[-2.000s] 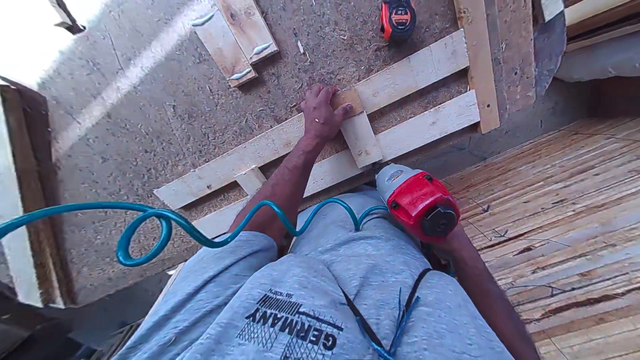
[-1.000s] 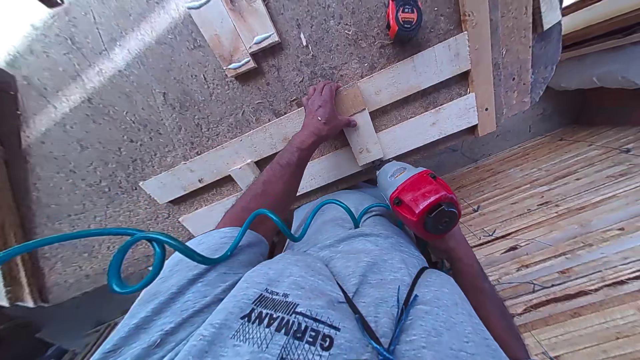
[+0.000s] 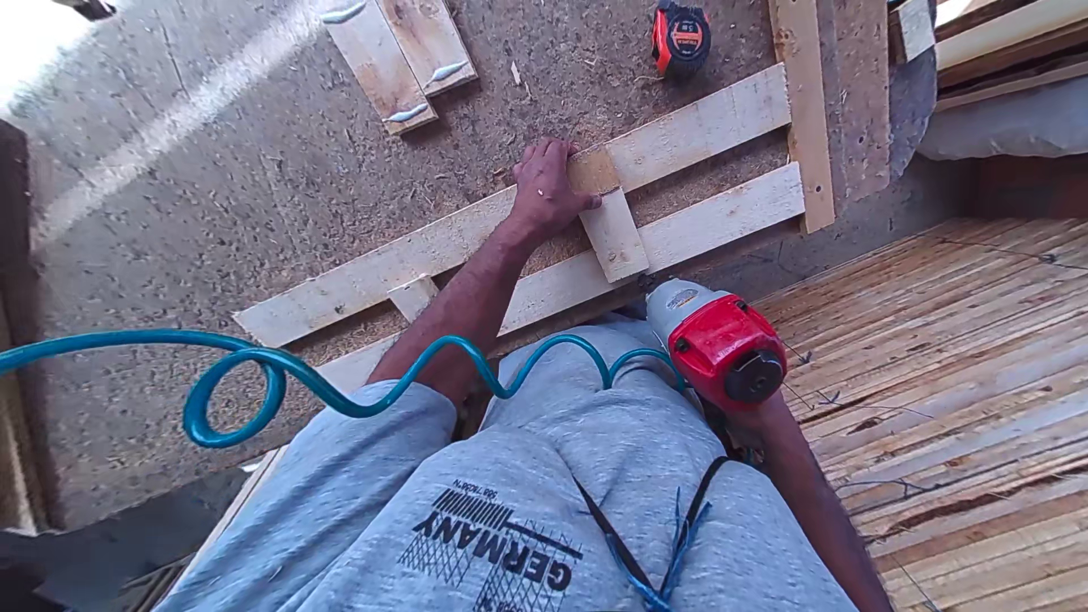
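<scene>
My left hand (image 3: 546,191) presses on the upper of two long pale wooden slats (image 3: 697,127), with its thumb against a short wooden crosspiece (image 3: 614,238) that spans both slats. My right hand (image 3: 748,421) is mostly hidden under a red and grey pneumatic nailer (image 3: 722,340) and is closed on it. The nailer's nose is beside the crosspiece's lower end; contact cannot be made out. A coiled teal air hose (image 3: 340,395) runs from the nailer to the left. A second short crosspiece (image 3: 414,295) lies by my left forearm.
Two short boards with whitish glue-like strips (image 3: 387,64) lie at the upper left of the worktable (image 3: 212,187). A red and black tape measure (image 3: 681,40) sits beyond the slats. An upright wooden strip (image 3: 803,119) borders their right ends. Stacked thin slats (image 3: 977,365) fill the right side.
</scene>
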